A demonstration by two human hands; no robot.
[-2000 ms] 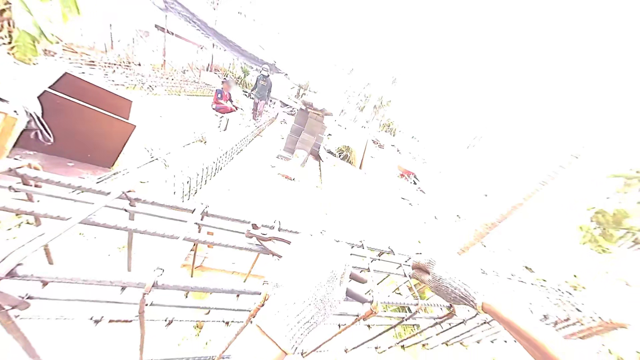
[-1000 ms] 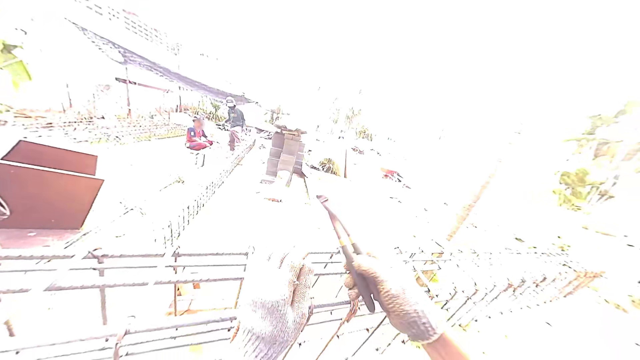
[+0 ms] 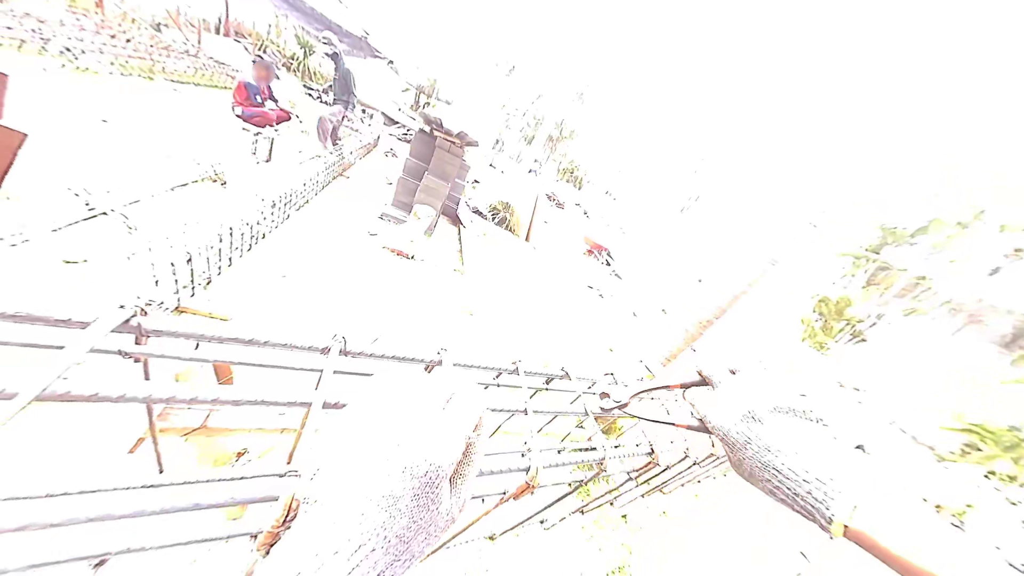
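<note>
My right hand, in a knitted work glove, grips the handles of pincers. Their handles are spread, and the head is at the upper bars of a rebar cage. My left hand, also gloved, is over the cage to the left of the pincers. Glare washes out much of this glove, so its fingers and anything in them cannot be made out. The cage has long ribbed steel bars crossed by stirrups, with ties at several crossings.
Another rebar cage runs away at the upper left. Near its far end one person sits low and another person stands. A stack of grey sheets or boards stands beyond the cage. Plants are at the right.
The pincers were held upright above the cage a second ago; now they lie sideways with their head at the bars. My right hand has moved right, away from my left hand.
</note>
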